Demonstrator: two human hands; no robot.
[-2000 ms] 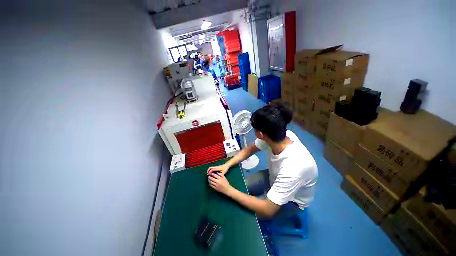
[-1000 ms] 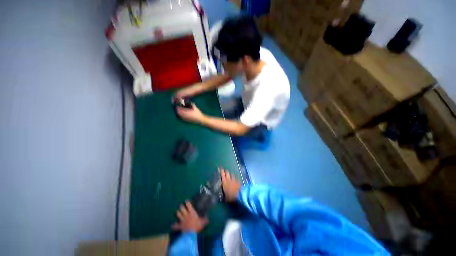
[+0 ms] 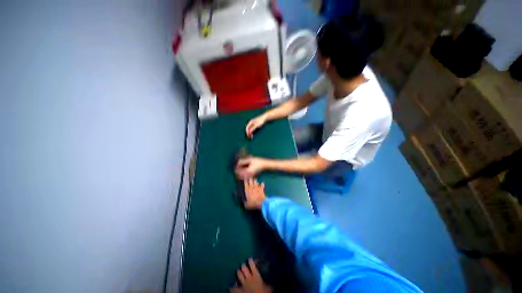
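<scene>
My right hand [image 3: 253, 193], in a blue sleeve, reaches up the green-topped bench [image 3: 214, 200] and lies on a dark box [image 3: 239, 196], mostly hidden under the fingers. Just beyond it, the coworker's hand [image 3: 247, 167] is at another black box [image 3: 240, 154]. My left hand [image 3: 252, 278] is at the bottom edge, partly cut off, with its fingers on blurred black boxes [image 3: 264, 266]. How firmly it holds them cannot be told.
The coworker [image 3: 358, 114] in a white T-shirt sits on a blue stool [image 3: 332, 182] at the bench's right side. A white heat-shrink machine with a red curtain [image 3: 237, 77] stands at the far end, a fan [image 3: 300, 51] beside it. Stacked cartons [image 3: 463, 126] are at the right.
My right hand has moved from the near boxes up the bench to the box there. My left hand sits lower in view. The coworker's hands have parted, one reaching toward me with a box.
</scene>
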